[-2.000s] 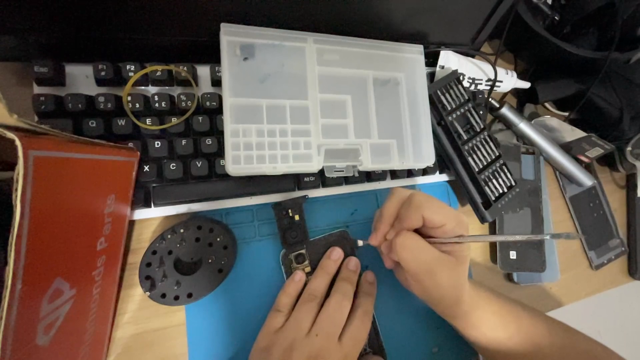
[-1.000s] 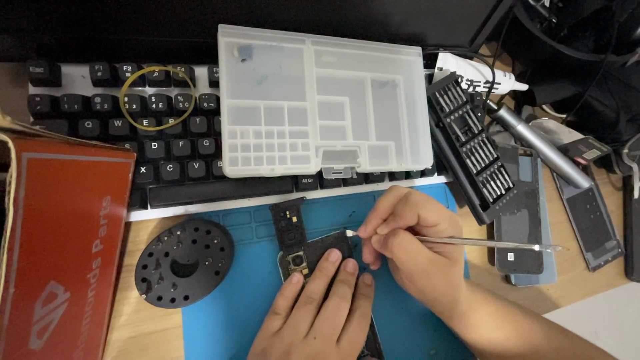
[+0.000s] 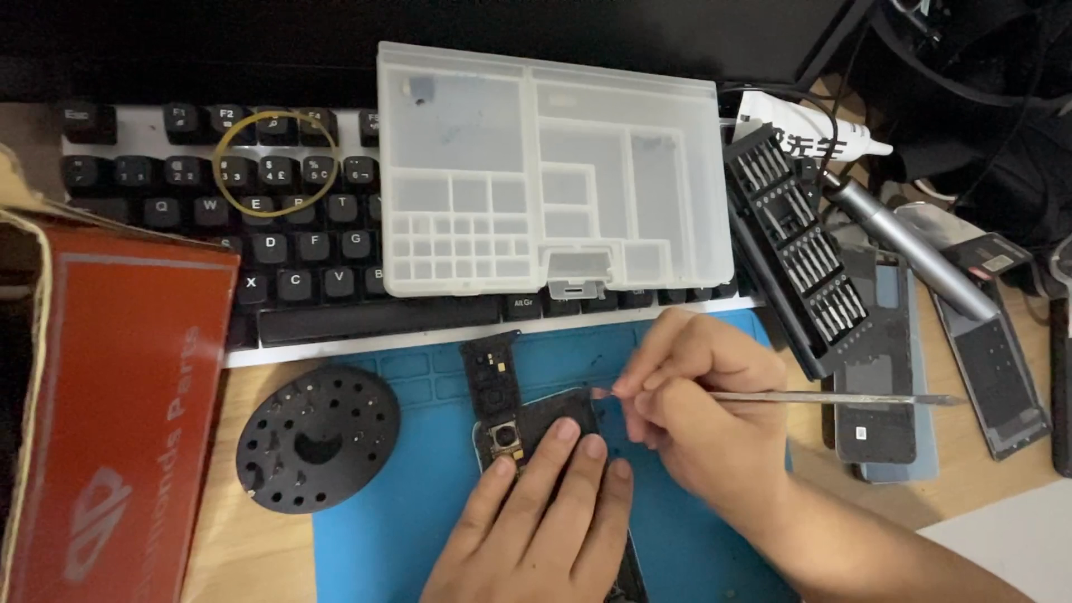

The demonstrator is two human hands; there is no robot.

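An opened smartphone (image 3: 553,405) lies on a blue silicone repair mat (image 3: 394,511), its rear camera module (image 3: 505,435) exposed. My left hand (image 3: 544,511) rests flat over the phone with its fingers spread, hiding much of it. A dark cover piece (image 3: 490,368) stands out past the phone's top left corner. My right hand (image 3: 703,394) grips a thin metal spudger (image 3: 837,399), its shaft pointing right. The fingertips are beside the phone's top right corner, where a small reddish tip shows; whether it touches the phone I cannot tell.
A round black screw holder (image 3: 318,440) stands left of the mat, near a red cardboard box (image 3: 126,402). A clear plastic organizer (image 3: 557,167) lies on the keyboard (image 3: 377,322). On the right are a screwdriver bit case (image 3: 796,251), a silver screwdriver (image 3: 913,247) and phone back panels (image 3: 875,377).
The far end of the spudger has swung a little, and its near tip has shifted slightly at the phone's top right corner. My left hand stays on the phone.
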